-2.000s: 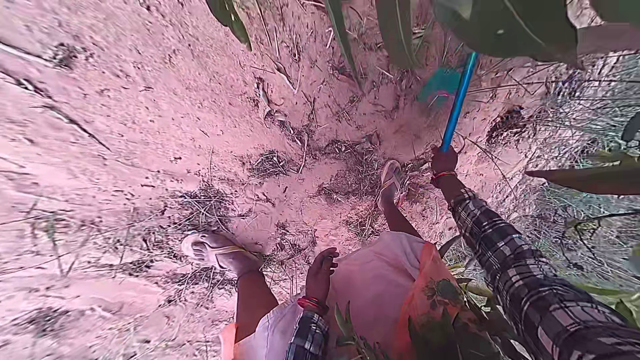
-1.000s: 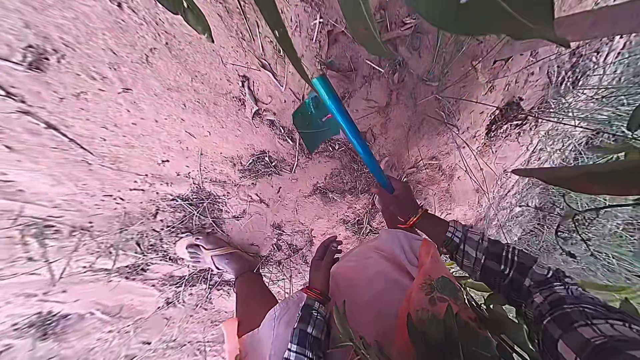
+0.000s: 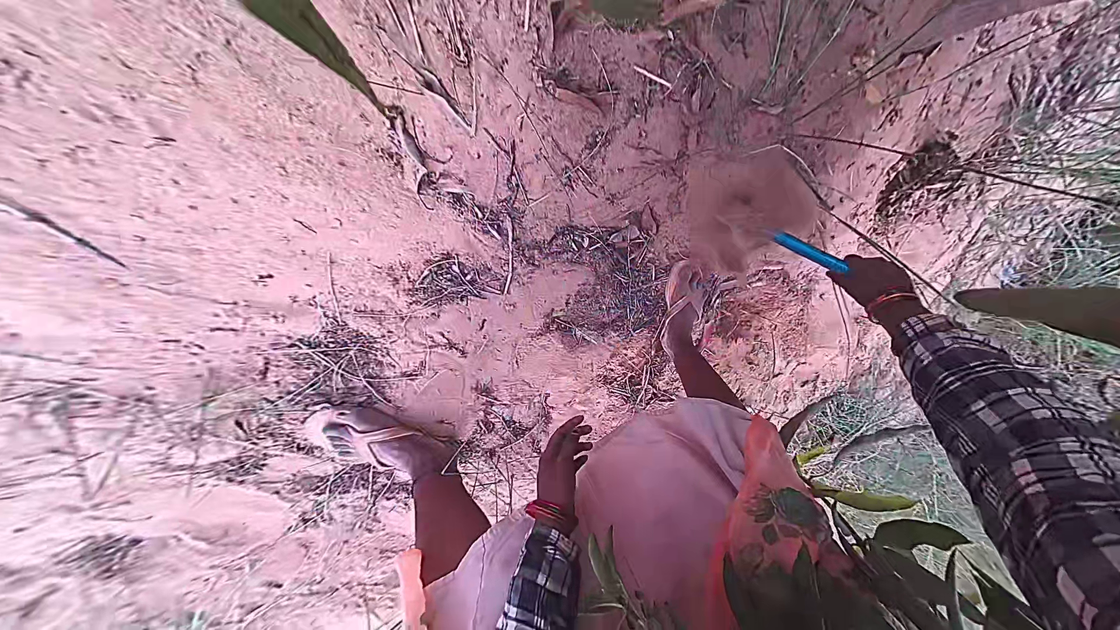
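My right hand [image 3: 875, 284] is closed around the blue handle [image 3: 809, 252] of a bladed tool, right of my sandalled right foot [image 3: 682, 306]. The handle points up and left into a brownish blur of dust [image 3: 748, 206] over the soil, and the blade cannot be made out there. Beside the pale cloth [image 3: 665, 490] over my lap, my left hand [image 3: 564, 455] holds nothing, its fingers bent and a little apart. Both wrists wear red bands under checked sleeves.
Pinkish bare soil carries tufts of dry grass [image 3: 451, 280] and twigs. My left foot [image 3: 376, 437] stands at the lower left. Green leaves [image 3: 1050, 311] hang close at the right and top, with leafy stems [image 3: 910, 577] at the lower right and taller grass [image 3: 1067, 236] along the right edge.
My right hand swung the tool inward to the left, its green blade raised, then moved back out to the right. My left hand has stayed by my lap.
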